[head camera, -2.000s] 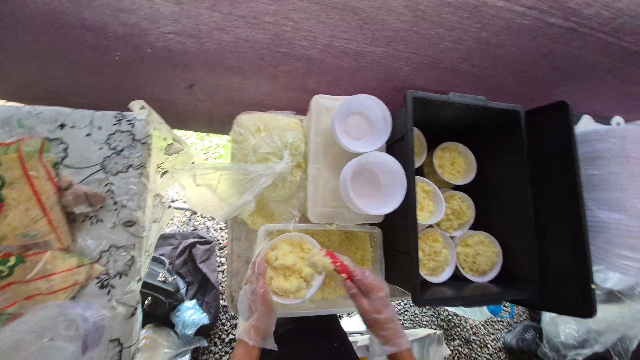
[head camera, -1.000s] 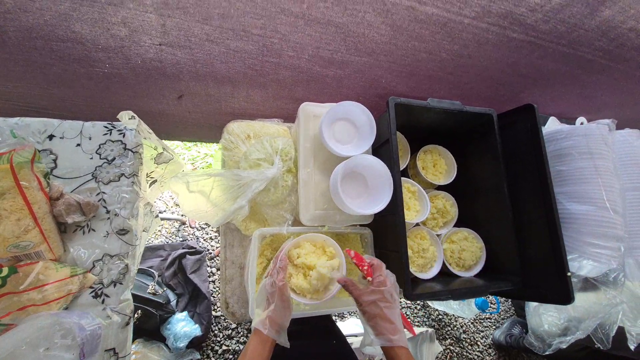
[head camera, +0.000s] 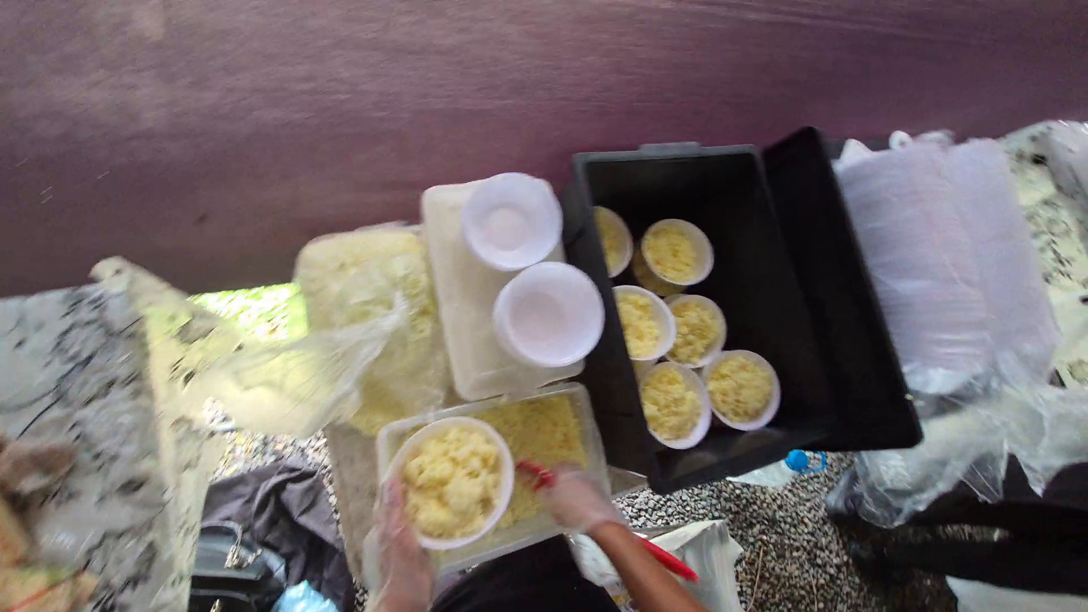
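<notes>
My left hand, in a clear plastic glove, holds a round white plastic tub heaped with pale yellow crumbly food. The tub is above the left part of a rectangular clear container of the same yellow food. My gloved right hand grips a red utensil, whose far end is hidden at the food in the container. Stacked white tubs stand on a pale lid or box behind. Several filled tubs sit inside a black plastic crate at the right.
A clear bag of yellow food lies left of the pale box. Stacks of clear plastic lids stand right of the crate. A patterned covered table is at the left, with a dark bag below it on gravel.
My right hand has moved away from the tub's rim and down toward the food in the rectangular container. My left hand still holds the tub. The view has tilted.
</notes>
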